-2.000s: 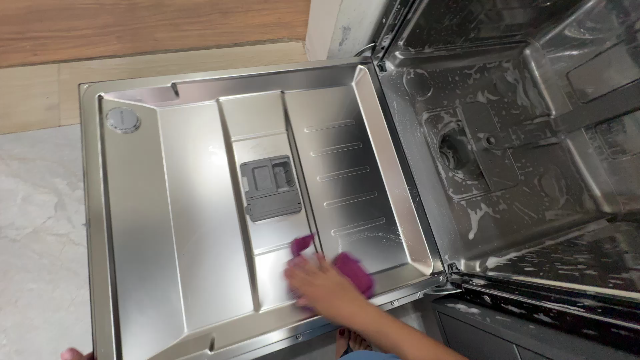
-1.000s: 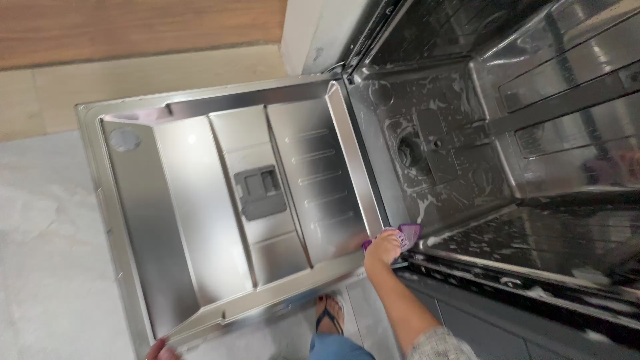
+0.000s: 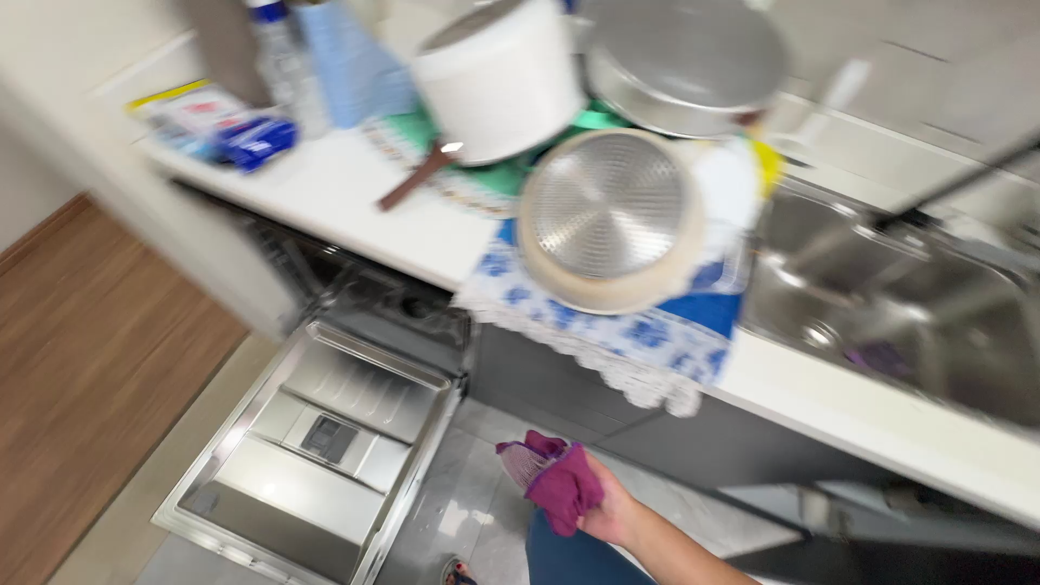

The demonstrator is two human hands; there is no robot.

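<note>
My right hand [image 3: 605, 508] holds a bunched purple cloth [image 3: 561, 479] above the tiled floor, below the counter's front edge. My left hand is out of view. At the lower left lies the lowered dishwasher door [image 3: 301, 463], its steel inner face up, with a grey detergent dispenser [image 3: 328, 439] in its middle. Behind it the dishwasher's tub [image 3: 390, 317] shows dark under the counter. A second purple item [image 3: 879, 357], blurred, lies in the steel sink [image 3: 918, 284] at the right.
On the white counter [image 3: 341, 203] an upturned pan [image 3: 609, 215] rests on a blue and white cloth [image 3: 569, 325]. Behind stand a white pot [image 3: 500, 81], a large metal pan [image 3: 686, 65], a bottle [image 3: 284, 73] and packets [image 3: 211, 122]. A foot [image 3: 457, 571] stands near the door.
My right hand, with the purple cloth, has moved off the dishwasher. My left hand, at the door's outer edge before, has left the view. The view has swung right, to the counter and sink.
</note>
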